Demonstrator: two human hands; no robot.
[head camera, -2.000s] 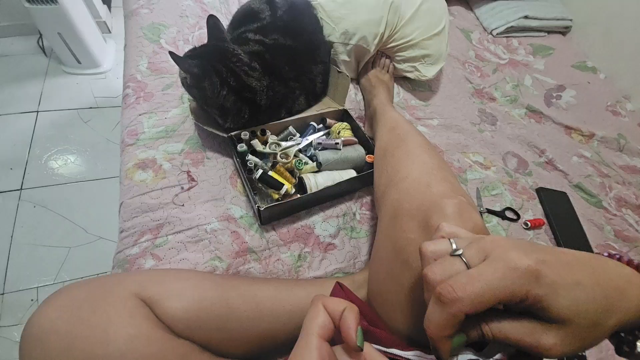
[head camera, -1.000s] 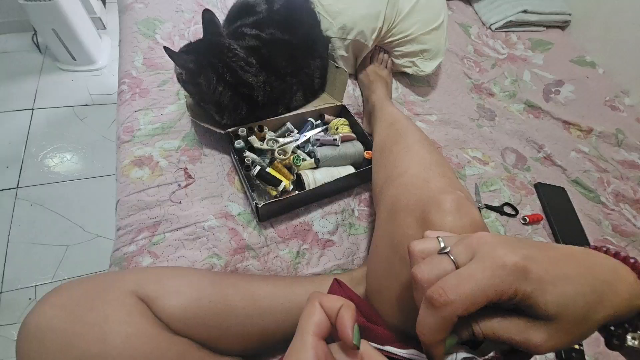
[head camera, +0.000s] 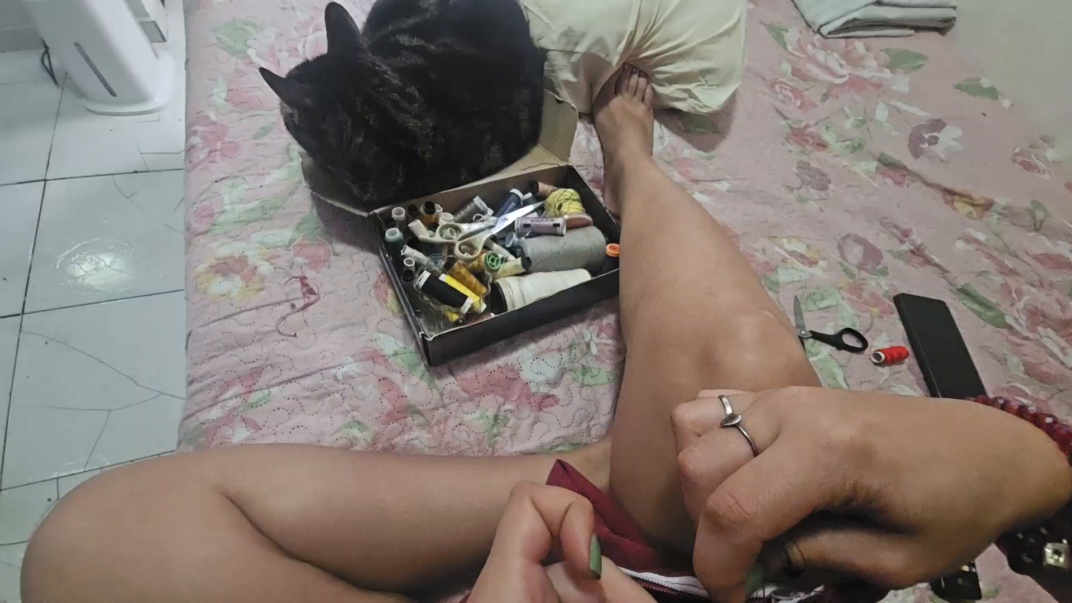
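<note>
Dark red fabric (head camera: 615, 519) with a white edge lies in my lap, partly hidden by my hands. My left hand (head camera: 553, 553) is at the bottom centre, fingers curled at the fabric; the frame edge cuts off its grip. My right hand (head camera: 796, 486), wearing a ring, bends down over the fabric's right part, its fingertips mostly hidden. No needle can be made out. Beyond my right knee lie small scissors with black handles (head camera: 840, 338) and a spool of red thread (head camera: 889, 356). An open black box (head camera: 523, 327) holds thread spools and white-handled scissors (head camera: 494, 232).
A dark cat (head camera: 435, 92) lies against the box, on its cardboard lid (head camera: 557, 134). My foot touches a cream pillow (head camera: 695, 50). A black phone-like object (head camera: 938, 345) lies at the right, folded cloth (head camera: 875, 15) at the back. Loose red thread (head camera: 300, 306) rests on the floral bedspread (head camera: 243, 385).
</note>
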